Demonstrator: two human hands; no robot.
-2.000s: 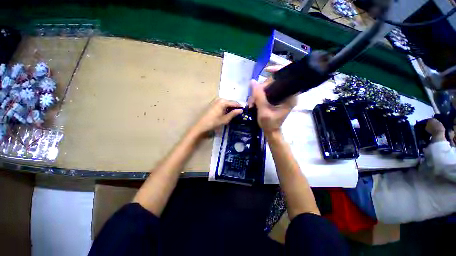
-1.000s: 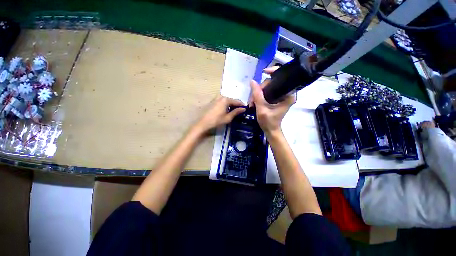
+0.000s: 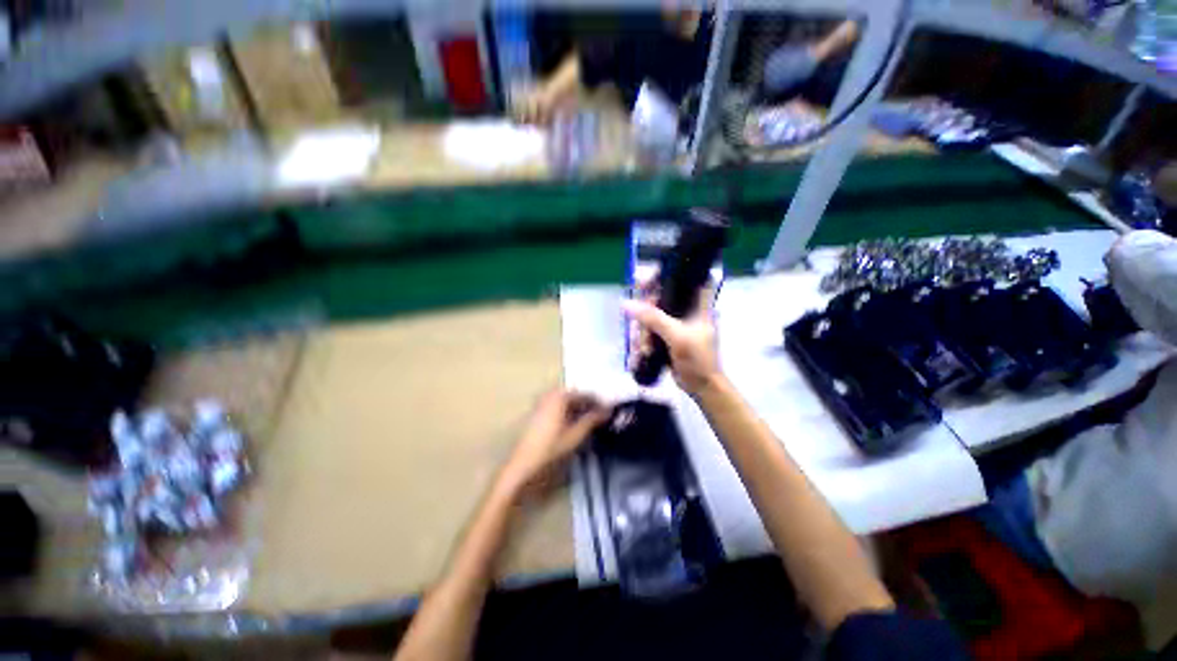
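Note:
A black plastic housing (image 3: pixel 652 497) lies lengthwise on the white paper (image 3: pixel 839 497) in front of me. My left hand (image 3: pixel 558 433) is at its far left corner, fingers bent; blur hides whether they grip it. My right hand (image 3: pixel 678 338) is closed around the black electric screwdriver (image 3: pixel 684 287), held nearly upright beyond the far end of the housing. The screwdriver's tip is hard to make out, in front of the blue-and-white screw feeder (image 3: pixel 654 238), which is partly hidden behind the tool and hand.
Several black housings (image 3: pixel 858 387) stand in a row at right, with a heap of small metal parts (image 3: pixel 940 262) behind. A brown board (image 3: pixel 426 439) and white-blue pieces (image 3: pixel 174 471) are at left. A green belt (image 3: pixel 452 245) and grey post (image 3: pixel 826 168) are behind. A person's sleeve (image 3: pixel 1110 478) is at right.
The view has tilted up, showing more beyond the belt. The screwdriver has moved away from the housing's far end toward the feeder and is more upright. My left hand stays at the housing's corner.

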